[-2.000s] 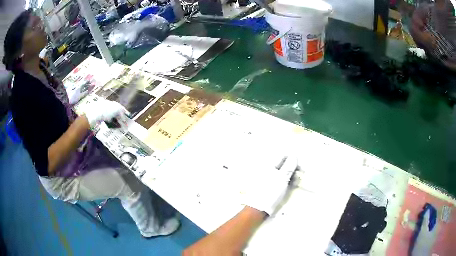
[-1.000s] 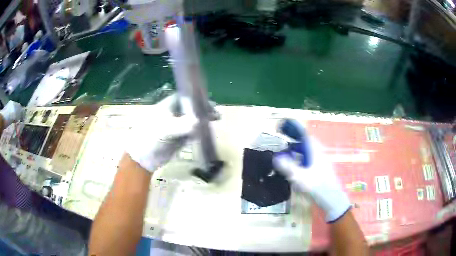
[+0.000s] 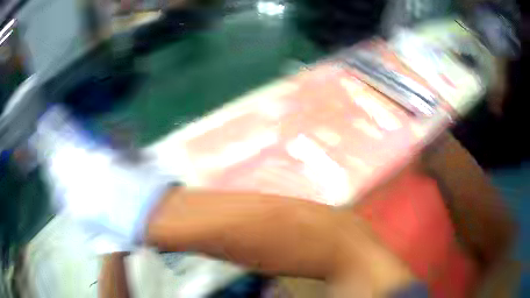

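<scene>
The view is heavily blurred. My right hand (image 3: pixel 99 183), in a white glove with some blue, is at the left, its forearm crossing the lower middle. Whether it holds anything cannot be told. Part of my left forearm (image 3: pixel 113 276) shows below it; the left hand is hidden or merged with the white glove. A blurred grey shape (image 3: pixel 52 35) is at the upper left; I cannot tell if it is the silver tubes. Other silver tubes (image 3: pixel 392 84) lie at the far end of the pink sheet (image 3: pixel 244 166).
The green table (image 3: pixel 215 70) runs behind the bench. A red mass (image 3: pixel 418 221), perhaps red rods, is below the bench's near edge. Another arm (image 3: pixel 473 198), apparently a person's, is at the right. Blue floor (image 3: pixel 514 192) shows at the right edge.
The view has swung right along the bench, bringing the red mass and the other arm in. My right hand now appears at the left; the black pad is no longer discernible.
</scene>
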